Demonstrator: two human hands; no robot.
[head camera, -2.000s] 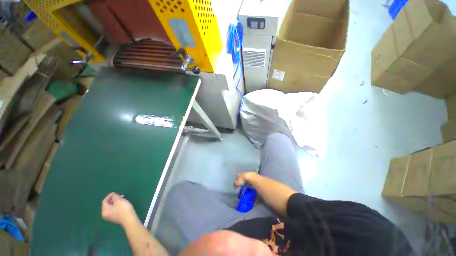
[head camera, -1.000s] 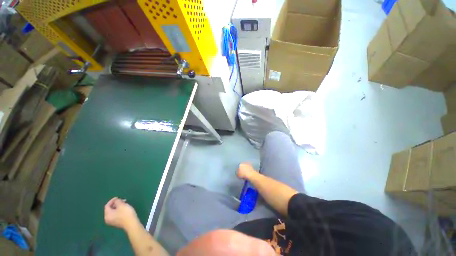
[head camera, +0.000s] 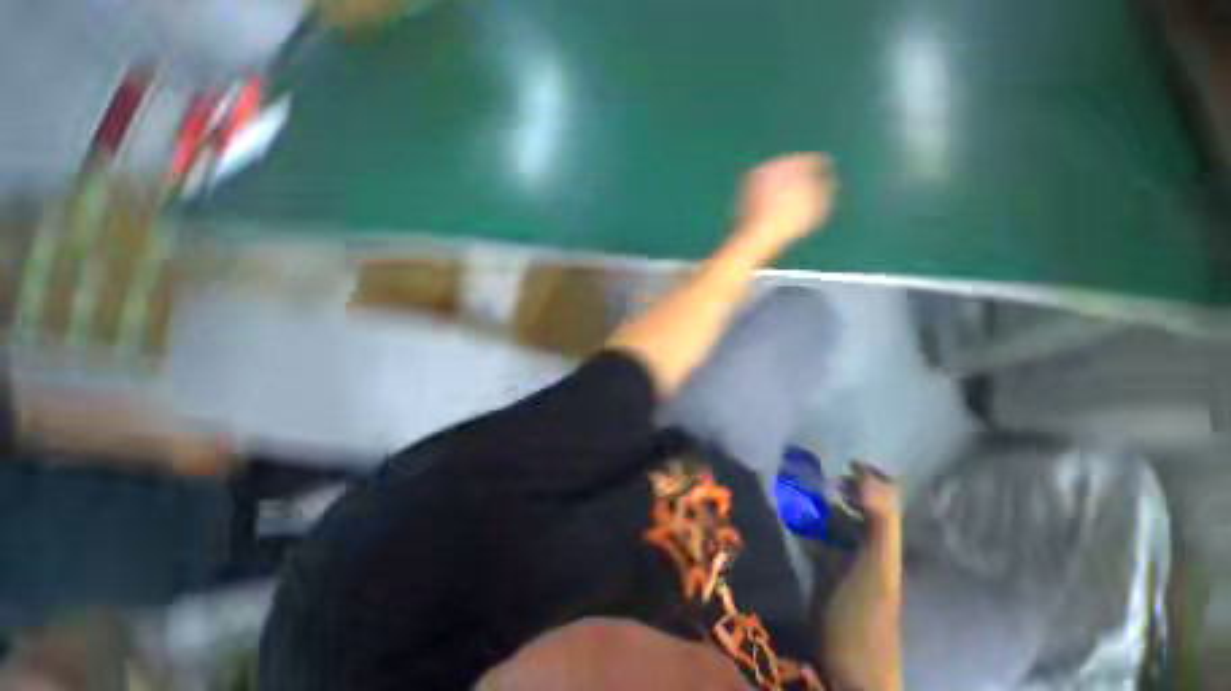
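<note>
The frame is blurred. The long green packing table (head camera: 675, 122) spans the top of the head view, with a pale front edge. My left hand (head camera: 787, 196) rests on the tabletop near this edge, with its fingers curled in and nothing visible in it. My right hand (head camera: 875, 489) is low, beside the blue stool edge (head camera: 802, 497) between my legs. Its fingers are too blurred to read, and no held object shows.
Red strips beside white paper (head camera: 203, 128) lie at the table's left end. Cartons with pale green stripes (head camera: 88, 270) stand at the left. Brown carton parts (head camera: 405, 286) show below the table edge. A large crumpled whitish bag (head camera: 1053, 554) is at the lower right.
The view has swung left, so the table now crosses the top and the yellow machine is out of view. My left hand is still on the table and my right hand still low by the stool.
</note>
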